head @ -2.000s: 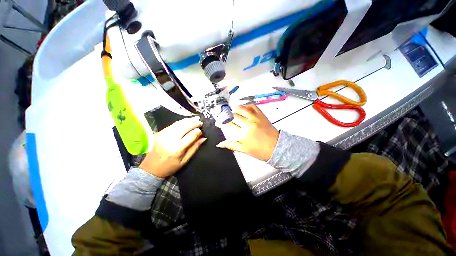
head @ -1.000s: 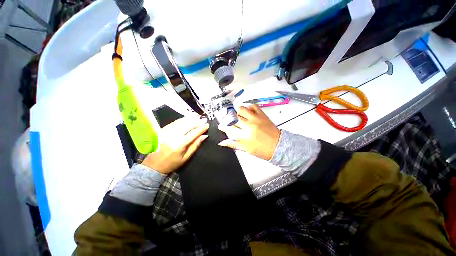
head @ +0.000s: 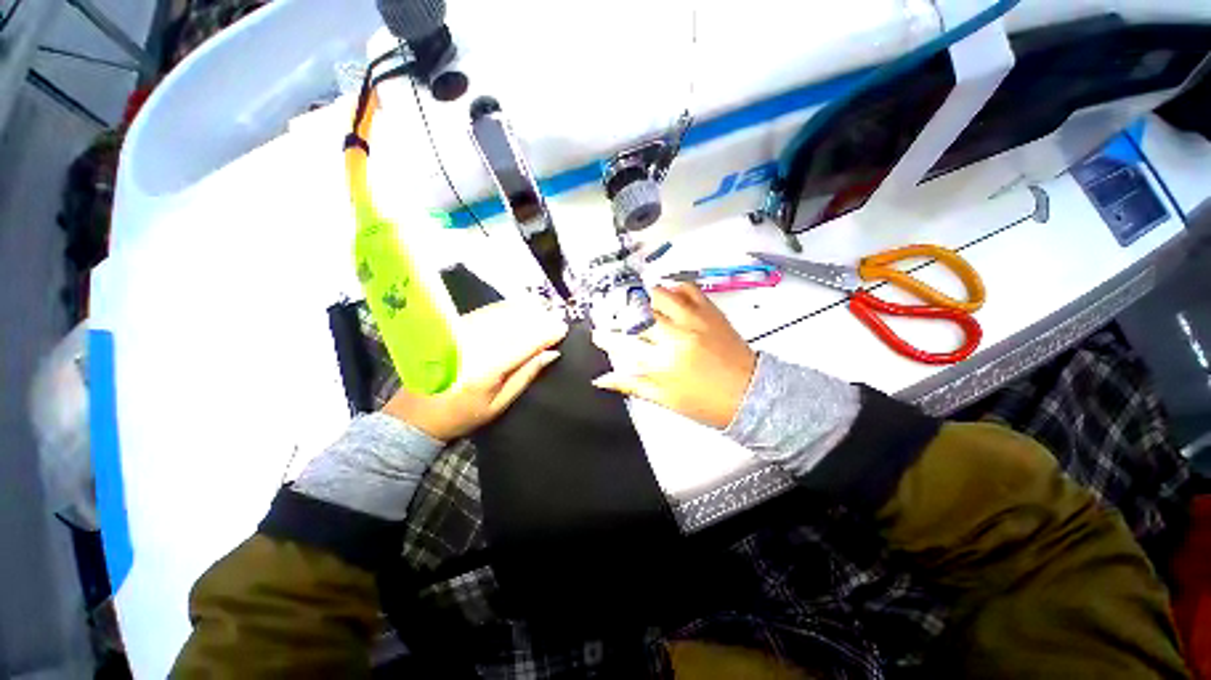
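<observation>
A black strip (head: 571, 465) runs from the presser foot and needle area (head: 584, 306) down over the table's front edge. My left hand (head: 485, 379) lies flat on the strip's left side, fingertips near the foot, partly behind the hanging yellow-green pouch. My right hand (head: 684, 356) rests at the strip's right edge, with fingers bent beside the foot. Both hands press on the cloth rather than grip it, as far as I can see. Plaid cloth (head: 446, 511) shows beside and under the strip, hanging over my lap. The needle tip is too small to make out.
The yellow-green pouch (head: 405, 308) hangs left of the needle. Scissors (head: 916, 299) with orange and red handles lie right of it, beside pink and blue pens (head: 737, 278). The white machine head (head: 823, 53) and a dark panel (head: 863, 146) stand behind. Blue tape (head: 106, 458) marks the left edge.
The view has shifted, so machine, pouch and scissors appear farther right and lower. Both hands stay beside the foot on the black strip. The pouch now overlaps my left hand in view.
</observation>
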